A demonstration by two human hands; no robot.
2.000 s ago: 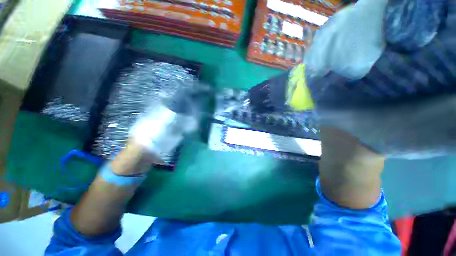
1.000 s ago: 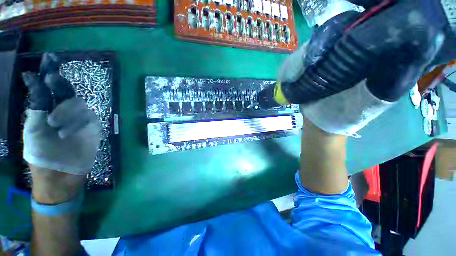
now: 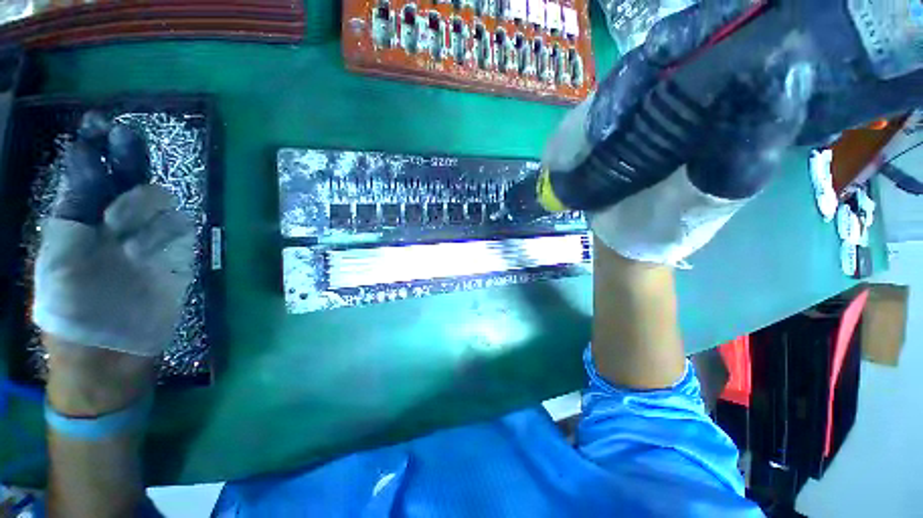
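Note:
A dark speckled assembly fixture (image 3: 304,218) with a row of small square slots and a bright white strip lies on the green mat. My right hand (image 3: 648,218), in a white glove with dark fingertips, grips a black ribbed electric screwdriver (image 3: 648,137) with a yellow ring. Its tip points at the right part of the slot row; the exact contact cannot be seen. My left hand (image 3: 111,248), gloved, is over the black tray of silver screws (image 3: 174,147), palm up with fingers curled. Whether it holds a screw cannot be told.
An orange-red panel with rows of parts (image 3: 466,66) lies behind the fixture, and stacked orange-red panels (image 3: 172,20) at the far left. White round pieces (image 3: 855,218) lie at the right mat edge. A cardboard box (image 3: 884,324) and black and red items (image 3: 784,374) are beyond.
My left hand has moved off the blurred area right of the screws onto the screw tray. The screwdriver stays over the fixture's right part. The whole view has shifted.

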